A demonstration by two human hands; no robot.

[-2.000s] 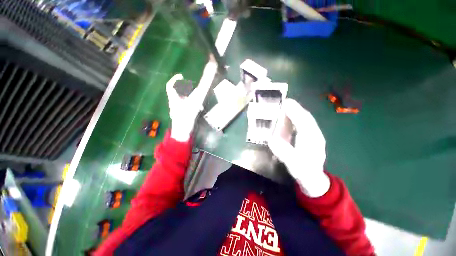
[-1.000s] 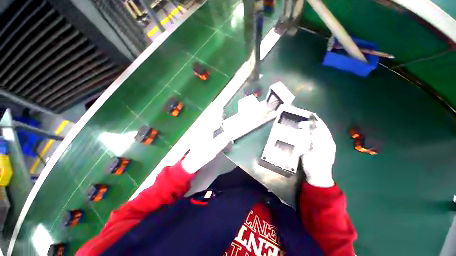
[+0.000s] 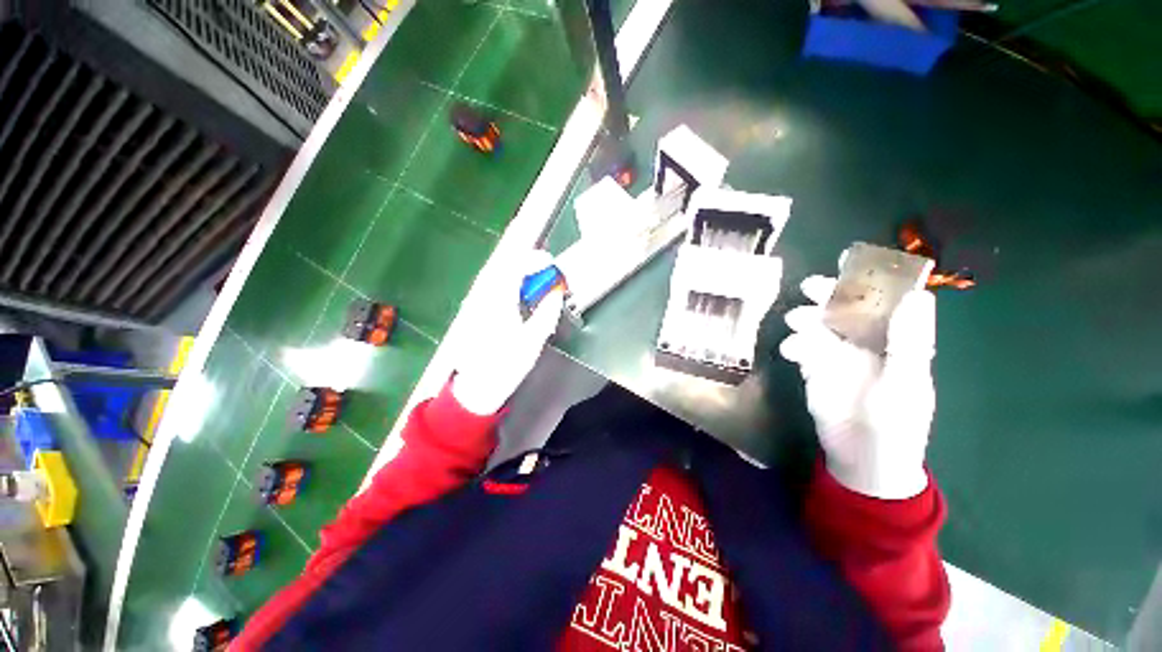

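Note:
My left hand, in a white glove, holds a small component with its blue face up, at the near end of the angled white fixture. The upright white fixture stands to the right of it, with dark bars in its two open slots. My right hand, also gloved, is right of the upright fixture and holds a flat grey-brown metal plate over the table. The fingers partly hide the component's lower side.
A dark and orange component lies on the table behind the plate. The green conveyor at left carries several spaced components. A metal post stands beyond the fixtures. A blue bin sits at the far edge. Grey louvred equipment is at far left.
My right hand has moved off the upright fixture to the right and now shows the metal plate. A blue-faced component now shows in my left hand. The camera view has shifted.

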